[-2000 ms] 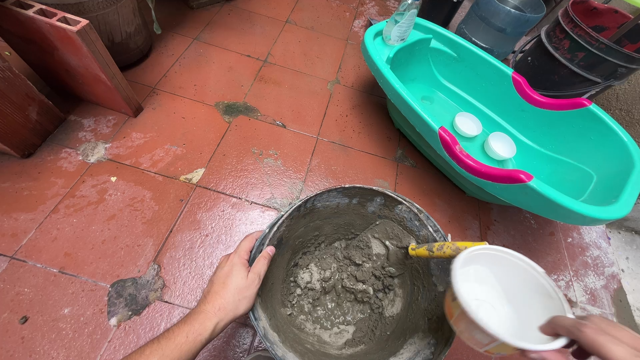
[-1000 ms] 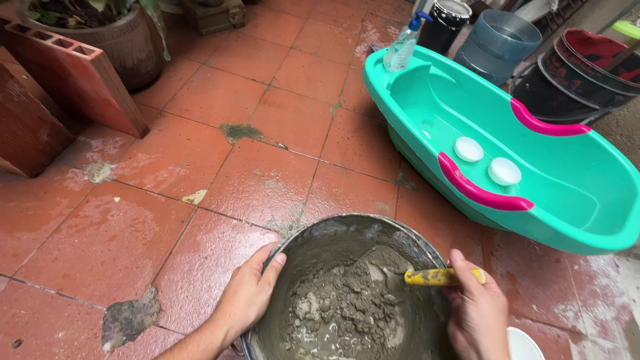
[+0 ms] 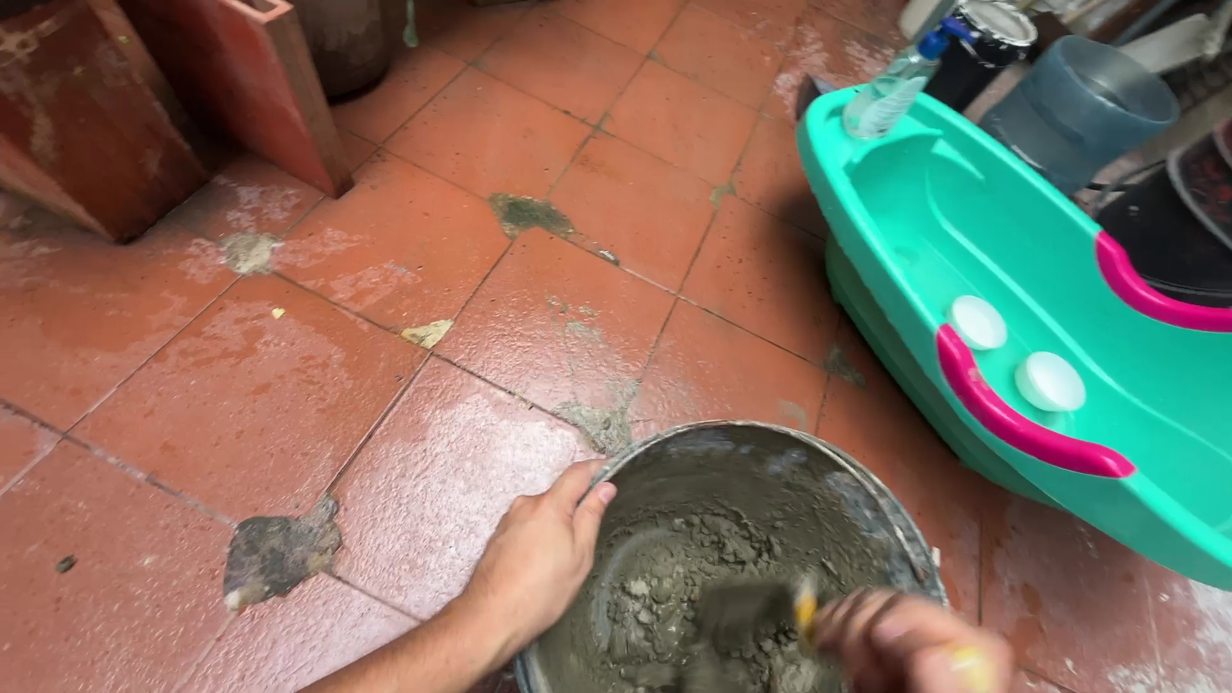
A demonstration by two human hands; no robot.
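A round bucket [image 3: 871,472] with a grey, cement-like mix [image 3: 664,587] in it is at the bottom, its lower part cut off by the frame. My left hand [image 3: 553,549] grips the bucket's rim on the left side, thumb over the edge. Over the right part of the bucket, my right hand [image 3: 905,640] is closed around the yellow handle of a trowel [image 3: 751,611]. Motion blurs the trowel, whose dark blade lies in or just over the mix.
A green plastic baby bathtub [image 3: 895,385] with pink grips holds two white cups [image 3: 1051,381] and stands at the right. A spray bottle [image 3: 890,91] rests at its far end, beside a blue container [image 3: 1078,111]. Hollow clay blocks [image 3: 250,96] stand upper left on red floor tiles.
My right hand let go of the white tub it held two seconds ago and took the yellow trowel handle. The trowel has since moved within the bucket. My left hand stays on the rim.
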